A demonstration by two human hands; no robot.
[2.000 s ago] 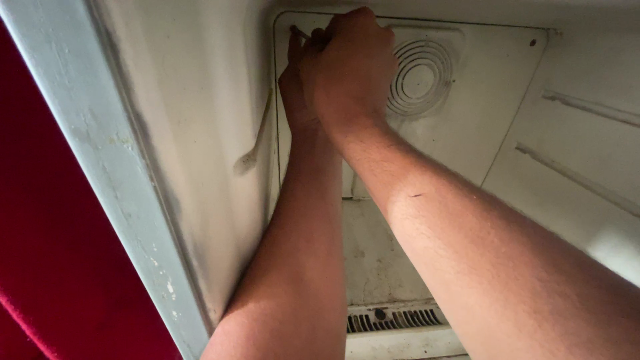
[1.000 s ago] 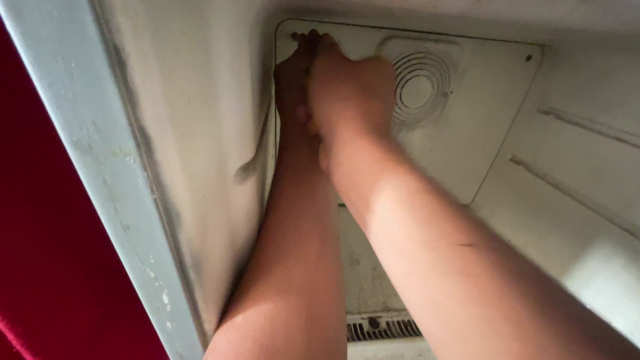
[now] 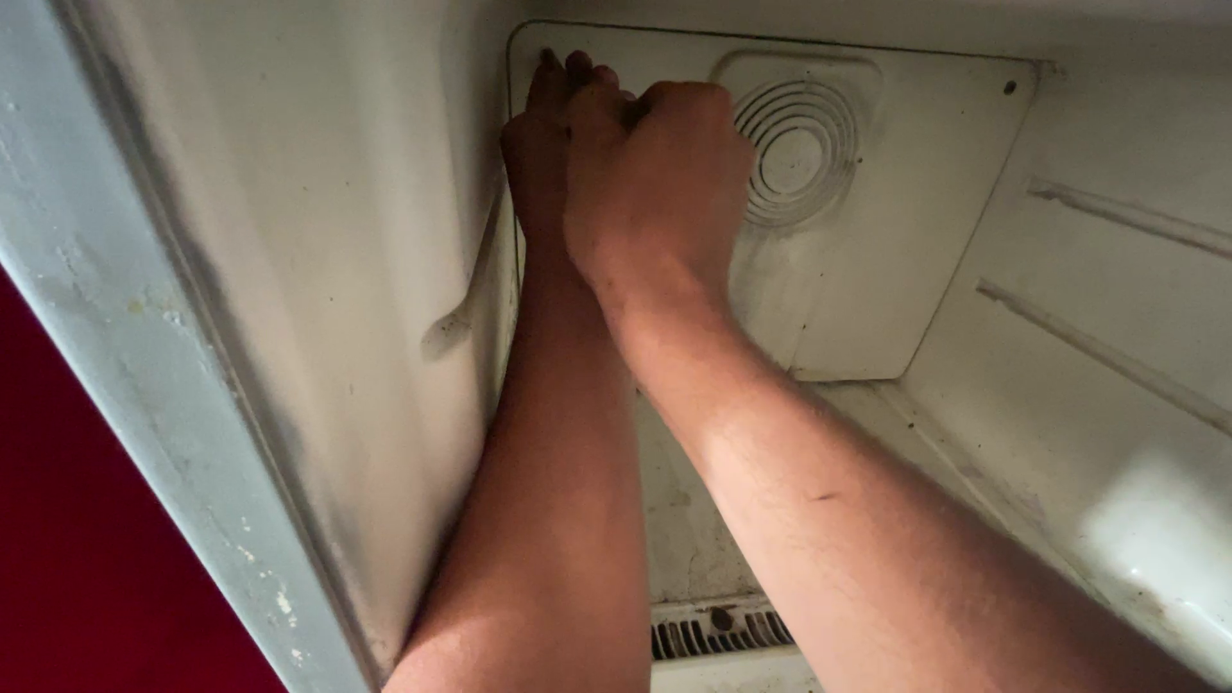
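Both my arms reach into a refrigerator compartment, toward the upper left corner of a white plastic back panel (image 3: pixel 895 241). My left hand (image 3: pixel 544 144) lies against that corner, its fingertips near a small dark spot (image 3: pixel 548 56). My right hand (image 3: pixel 664 173) is curled beside and partly over it, just left of the round fan grille (image 3: pixel 792 159). Whatever my right fingers grip, if anything, is hidden behind the hand. A dark screw or screw hole (image 3: pixel 1010 88) shows in the panel's upper right corner.
The liner's left wall (image 3: pixel 337 241) runs close along my left arm, with the grey-blue door frame edge (image 3: pixel 164 356) outside it. Molded shelf rails (image 3: pixel 1116 356) line the right wall. A slotted vent (image 3: pixel 722 630) sits low at the back. Red material (image 3: pixel 77 500) shows at far left.
My right hand has shifted slightly down and right from the panel's corner since a second ago, uncovering more of the left fingers.
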